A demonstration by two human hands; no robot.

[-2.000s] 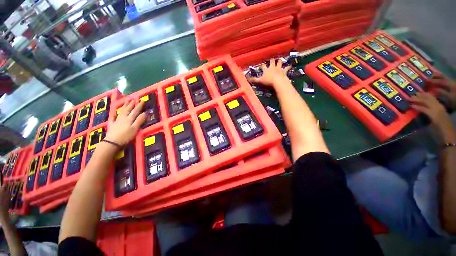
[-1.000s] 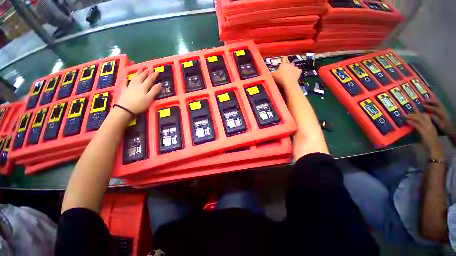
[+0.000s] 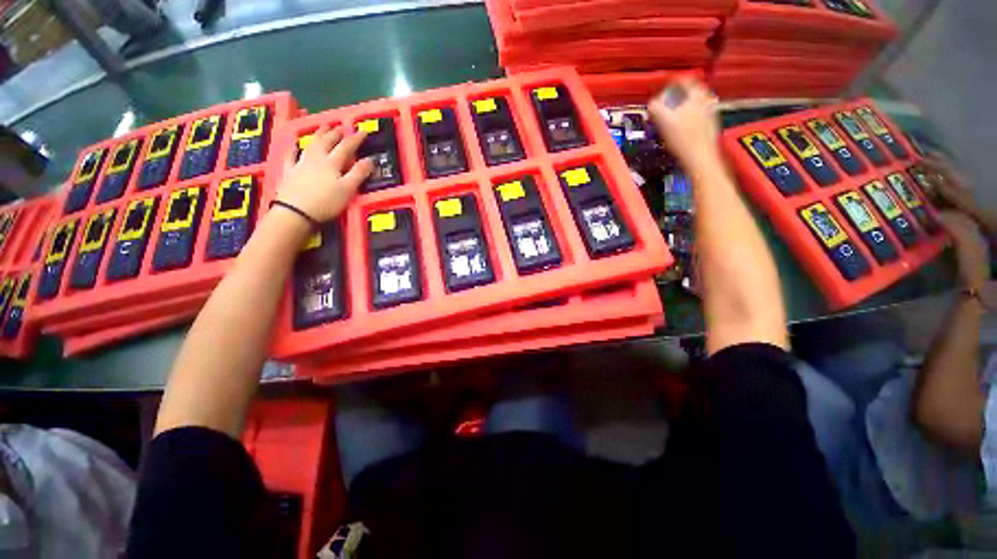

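Note:
A red tray [image 3: 503,292] of phones, backs up with yellow patches and silver label areas, lies on top of other red trays in front of me. My left hand [image 3: 325,177] rests palm down, fingers spread, over phones at the tray's upper left corner. My right hand [image 3: 687,118] is off the tray's right side, above the small parts, blurred, with its fingers curled. A greyish spot shows at its fingers; I cannot tell if it holds anything. Small dark, silver and blue parts [image 3: 676,197] lie right of the tray, partly hidden by my right forearm.
Stacked phone trays [image 3: 137,300] stand at left, screens up. Another phone tray [image 3: 804,257] lies at right, with a person's hand [image 3: 953,199] at its right end. Tall red tray stacks [image 3: 612,44] stand behind. A red bin [image 3: 286,442] is below the green bench [image 3: 328,66].
My right hand has lifted from the small parts and moved back and right, its fingers now curled. My left hand stays on the tray's upper left. The view has shifted.

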